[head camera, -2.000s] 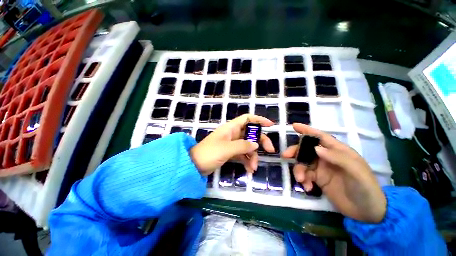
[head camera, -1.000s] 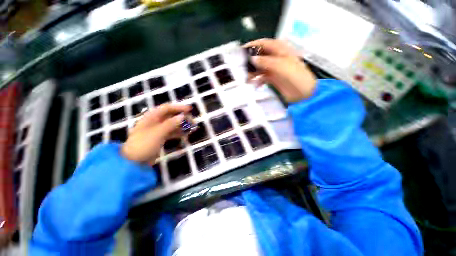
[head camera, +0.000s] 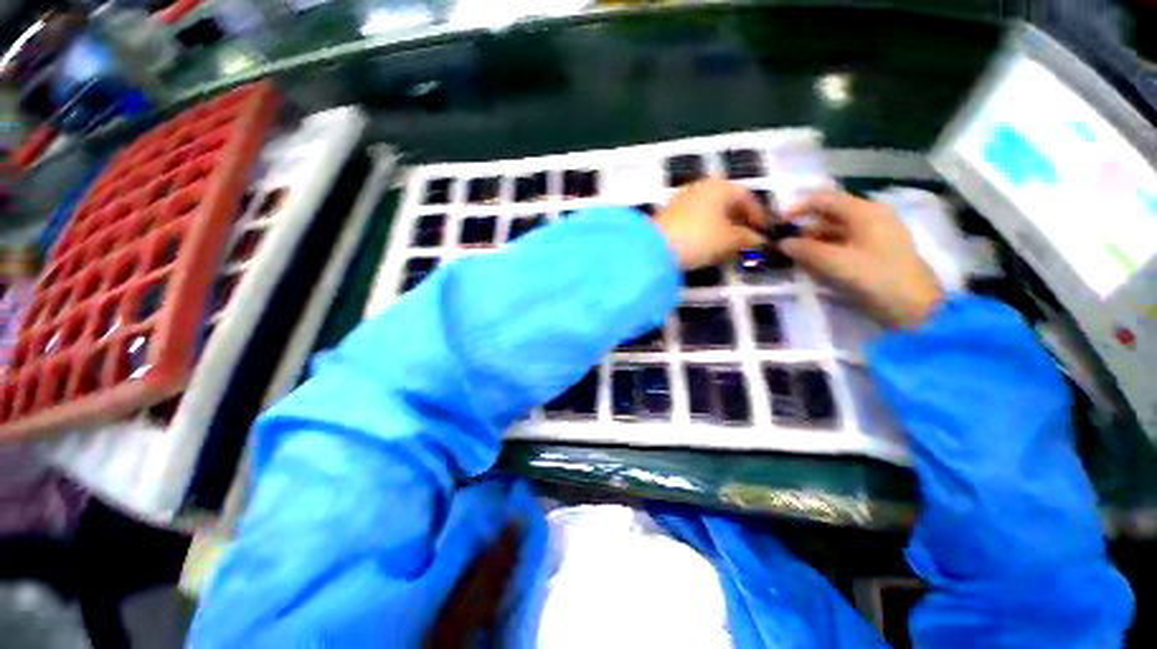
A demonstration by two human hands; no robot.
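Observation:
The white foam tray (head camera: 571, 429) lies in front of me, many pockets holding dark smartwatch bodies in pairs. My left hand (head camera: 711, 224) and my right hand (head camera: 873, 254) meet over its upper right part, fingertips close together. Both hands pinch small dark smartwatch bodies (head camera: 779, 231) between them; blur and the fingers hide their outlines. A small blue-violet glow (head camera: 751, 261) shows just below the fingertips. My left forearm covers the tray's left middle pockets.
A red-orange tray (head camera: 190, 273) leans on stacked white trays (head camera: 294, 165) with a dark layer at the left. A tester with a bright white-cyan screen (head camera: 1072, 159) stands at the right. A white packet (head camera: 933, 226) lies between tray and tester, beyond my right hand.
My hands were apart; my left hand has moved up and right over the tray to meet my right hand. The camera view has turned, bringing the red-orange tray back fully.

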